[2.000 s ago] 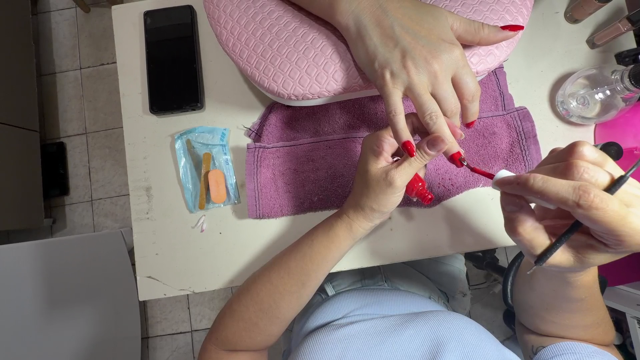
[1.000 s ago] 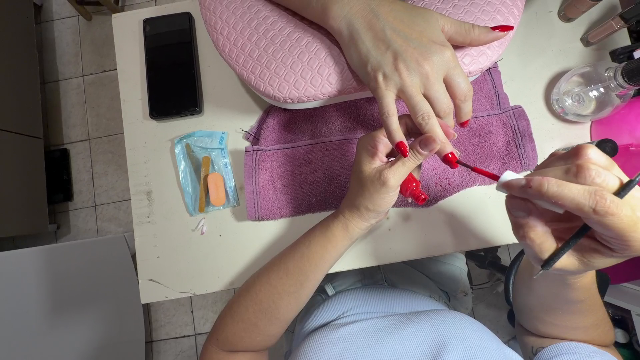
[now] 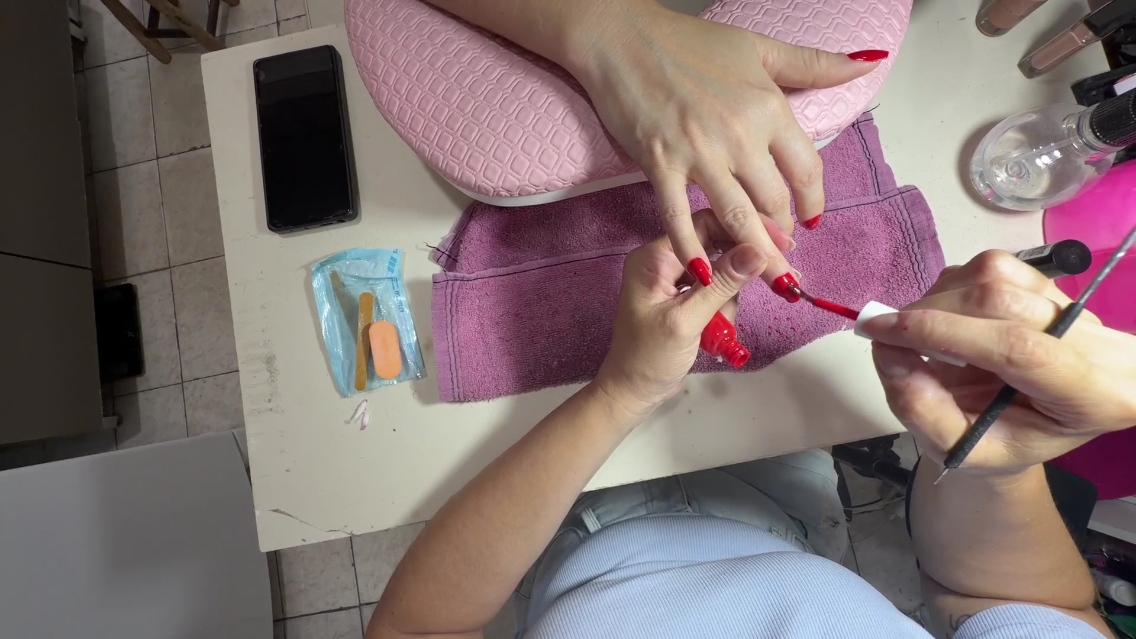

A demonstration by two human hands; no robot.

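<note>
My left hand (image 3: 670, 297) holds an uncapped bottle of red nail polish (image 3: 723, 339), its neck pointing down to the right, and also steadies a finger of another person's hand (image 3: 710, 115). That hand comes from the top over a pink padded armrest (image 3: 497, 98), palm down, with red nails. My right hand (image 3: 994, 355) grips the white cap of a polish brush (image 3: 830, 306), whose tip touches a red fingernail (image 3: 785, 286). A thin black-handled tool (image 3: 994, 413) is also tucked between my right fingers. Under the hands lies a purple towel (image 3: 532, 311).
A black smartphone (image 3: 306, 138) and an opened blue packet (image 3: 337, 319) with a wooden stick and an orange buffer lie at the left. Toward the right stand a clear bottle (image 3: 1029, 160), a black-capped bottle (image 3: 1056, 257) and a bright pink object (image 3: 1100, 231). The white table (image 3: 355, 497) ends close to my body.
Both of my hands keep their holds, and the brush stays at the same finger. The black-handled tool has tilted slightly in my right hand.
</note>
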